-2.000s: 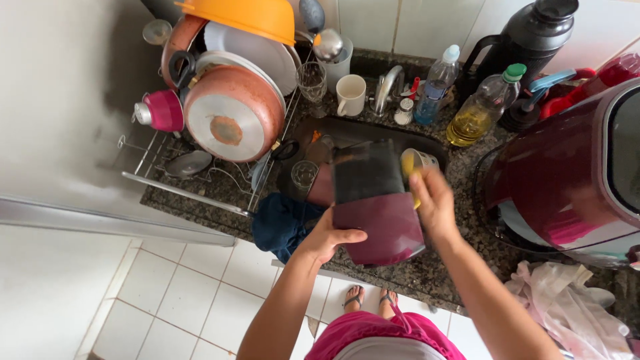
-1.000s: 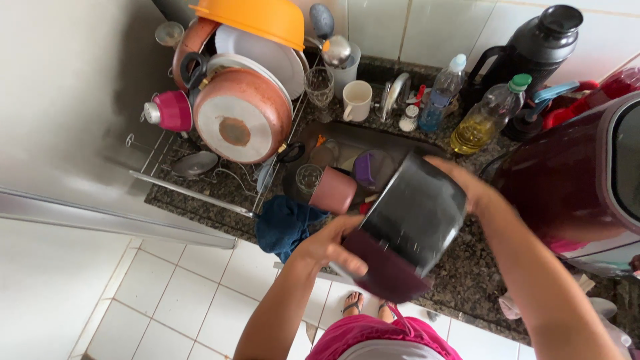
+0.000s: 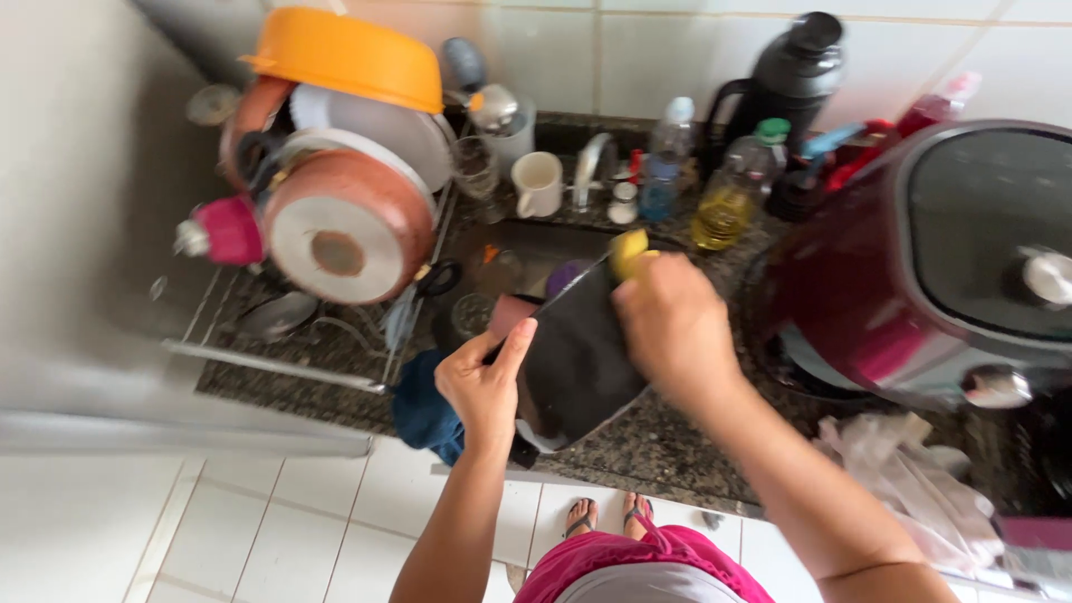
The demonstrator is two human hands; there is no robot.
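A black container [image 3: 578, 360], apparently an air fryer drawer, is tilted over the front of the sink [image 3: 553, 239]. My left hand [image 3: 486, 373] grips its left edge, thumb on top. At its upper right side, my right hand [image 3: 674, 322] holds a yellow sponge [image 3: 630, 251] against the surface. Inside the sink lie a pink cup [image 3: 511, 315], a clear glass [image 3: 473, 315] and a purple item [image 3: 566, 276], each partly hidden. A dark blue cloth [image 3: 425, 402] hangs over the counter edge by my left hand.
On the left, a dish rack [image 3: 276, 366] holds a copper-coloured pot [image 3: 352, 226] and an orange basin [image 3: 347, 59]. Behind the sink stand a white mug [image 3: 537, 184], the faucet [image 3: 593, 172], bottles [image 3: 729, 193] and a black thermos [image 3: 787, 84]. A maroon air fryer [image 3: 846, 276] and plastic bag [image 3: 913, 486] are right.
The black container has been turned, so a broad dark face now shows in place of its maroon front. The yellow sponge, not visible one second ago, shows in my right hand.
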